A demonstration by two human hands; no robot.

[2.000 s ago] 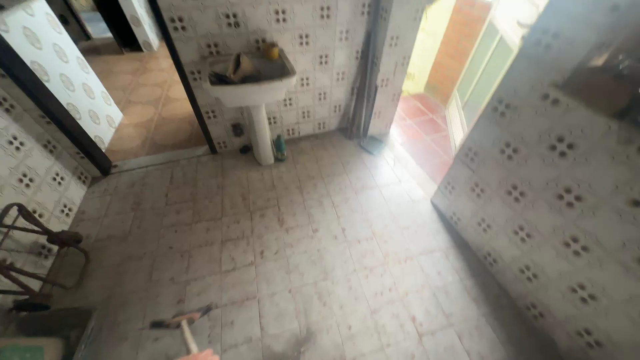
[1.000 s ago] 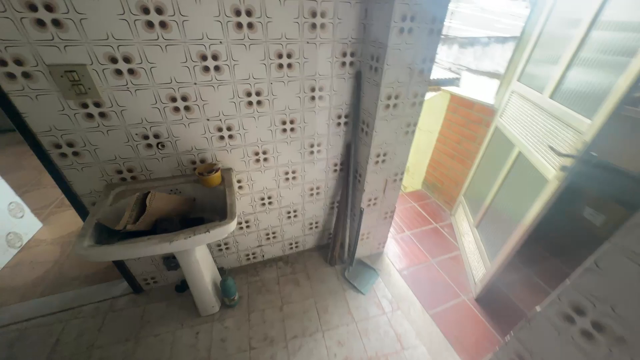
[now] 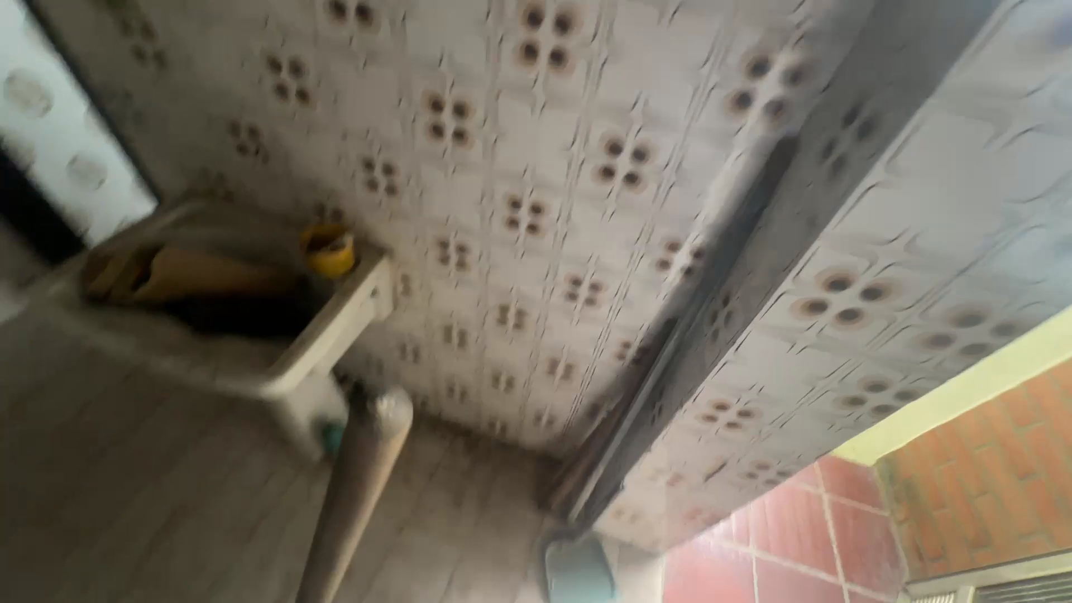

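Neither of my hands shows in the head view. A wooden handle rises from the bottom edge, its rounded end pointing up; whatever grips it lies outside the picture. Behind it on the left stands a white pedestal sink, dirty, with brown crumpled material and something dark in its basin. A yellow cup sits on the sink's back right corner. The picture is blurred and tilted.
Long dark poles lean in the corner of the patterned tile wall. A light blue-green dustpan-like piece is at their foot. At right, red floor tiles meet a brick wall.
The view has tilted and come nearer the sink and corner. The wooden handle now stands in view, where one second ago none showed. Two seconds ago a hand held a tool's handle low in the picture.
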